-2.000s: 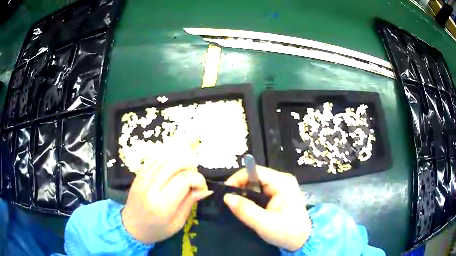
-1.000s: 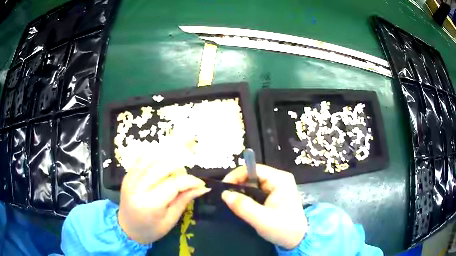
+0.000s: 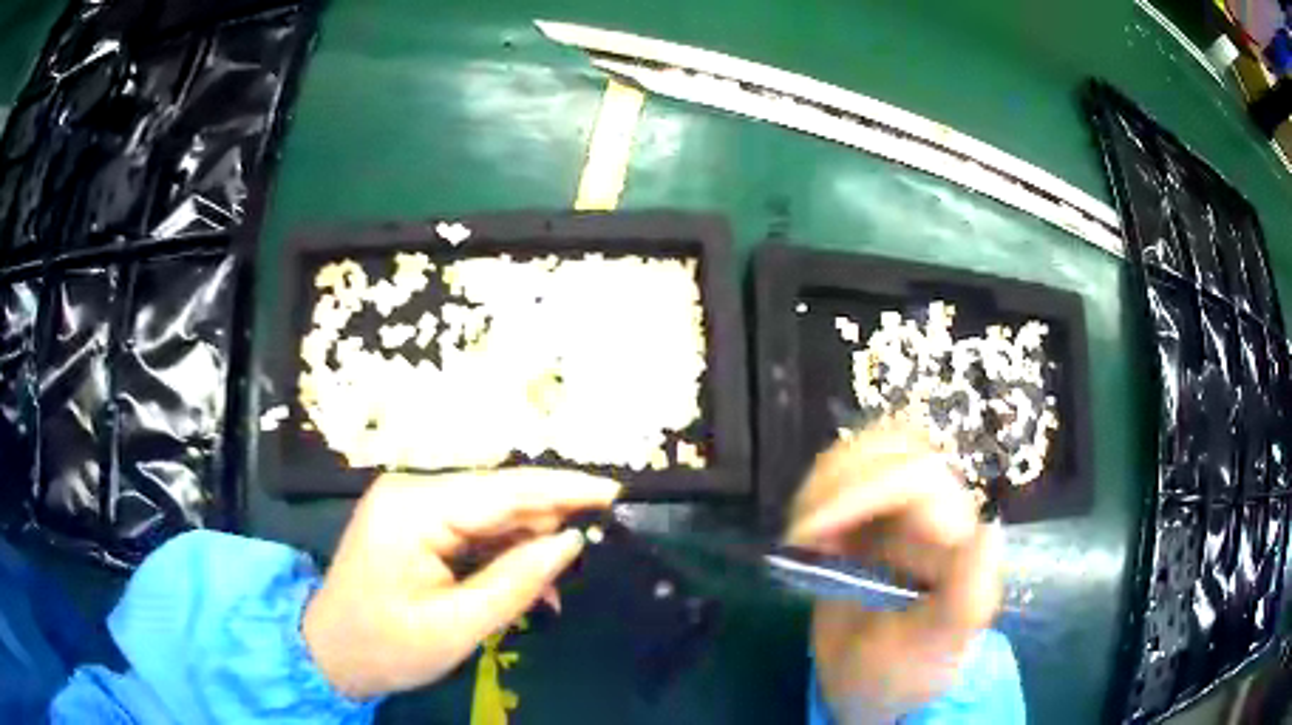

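Note:
My left hand (image 3: 446, 574) is in front of the left parts tray (image 3: 517, 482), thumb and fingers pinched on a small dark piece (image 3: 574, 521). A tiny white piece (image 3: 594, 535) shows at the thumb tip. My right hand (image 3: 900, 552) is blurred, over the front edge of the right parts tray (image 3: 779, 425). It holds slim shiny tweezers (image 3: 843, 577) tilted, with the dark front end pointing left toward my left hand. The tweezer tips are too dark and blurred to make out. Cream-white pieces (image 3: 595, 340) fill the left tray; sparser white pieces (image 3: 964, 383) lie in the right tray.
Glossy black compartment trays stand at far left (image 3: 170, 305) and far right (image 3: 1204, 312). Two long pale strips (image 3: 879, 128) lie behind the parts trays. Yellow tape (image 3: 611, 149) is behind the left tray, and more yellow tape (image 3: 492, 687) is in front of it.
My right hand has moved right, away from the dark piece, and the tweezers have gone from upright to nearly flat. My left hand still grips the dark piece. The camera view has shifted slightly.

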